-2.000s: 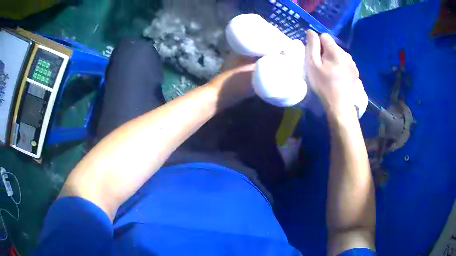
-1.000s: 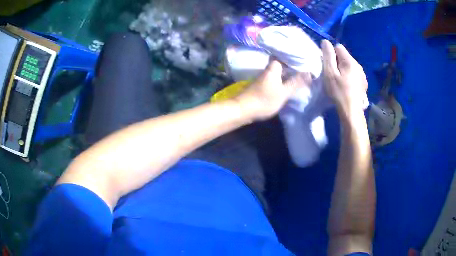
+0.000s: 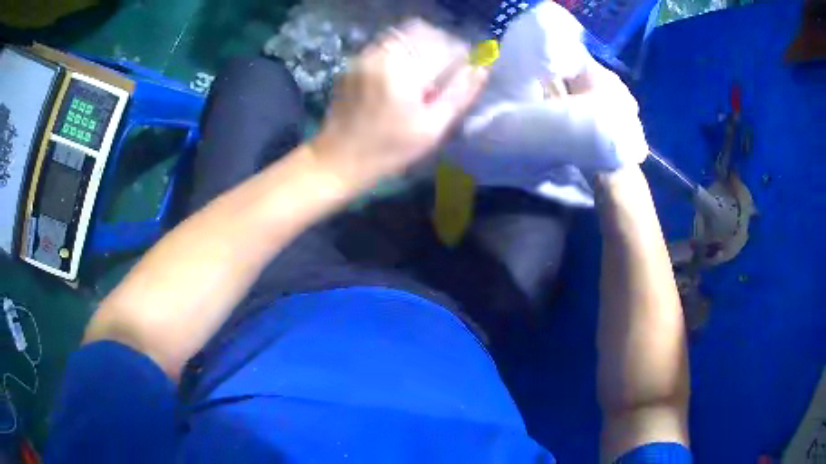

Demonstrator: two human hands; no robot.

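Note:
A white plush toy (image 3: 521, 136) with yellow parts is held at the upper centre of the view. It looks creased and partly limp. A yellow piece hangs below it and another shows at its top left. My right hand (image 3: 611, 113) grips its right side, at the thin metal filling tube (image 3: 672, 170), whose tip is hidden by the toy and hand. My left hand (image 3: 398, 95) is blurred at the toy's left side; whether it holds any of the cloth cannot be told.
A scale (image 3: 62, 172) with green digits stands on a blue stool (image 3: 154, 113) at left. Grey-white fibre (image 3: 308, 50) lies on the green floor. A blue basket (image 3: 625, 36) is behind the toy. The blue panel (image 3: 770, 299) with its round tube mount (image 3: 727, 222) is at right.
A second ago the toy hung off the tube mount with purple strands showing. Now it is at the tube, a yellow part hangs down, and my left hand has moved left and up.

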